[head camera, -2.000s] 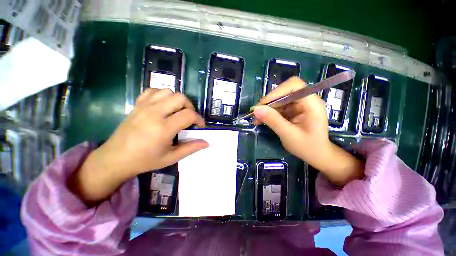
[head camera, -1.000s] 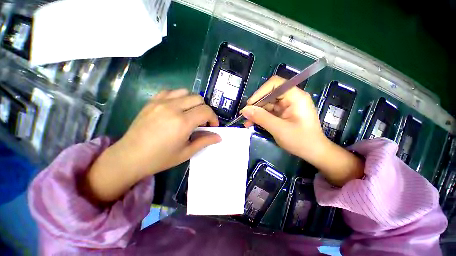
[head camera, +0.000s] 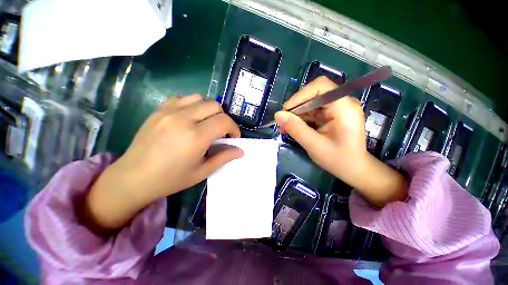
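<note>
My left hand (head camera: 178, 142) holds a plain white small-sticker sheet (head camera: 241, 192) by its upper left edge, thumb on top. My right hand (head camera: 328, 131) holds dull metal tweezers (head camera: 342, 90) like a pen, tips pointing down left, just above the sheet's top edge. A black mobile phone with its back off (head camera: 253, 80) lies in the clear blister tray (head camera: 214, 83) just beyond the tweezer tips. Whether the tips hold a sticker is too small to tell. The sheet and my left hand partly cover a lower phone.
More open-backed phones lie right of my right hand, such as one at the upper right (head camera: 426, 128), and a tilted one (head camera: 294, 214) beside the sheet. Stacked blister trays (head camera: 67, 119) stand at the left, with a spare white paper sheet (head camera: 83, 30) above them.
The view has turned and shifted, so the tray row now slants down to the right. Both hands keep their grip on sheet and tweezers; the tweezers' rear end has swung slightly right.
</note>
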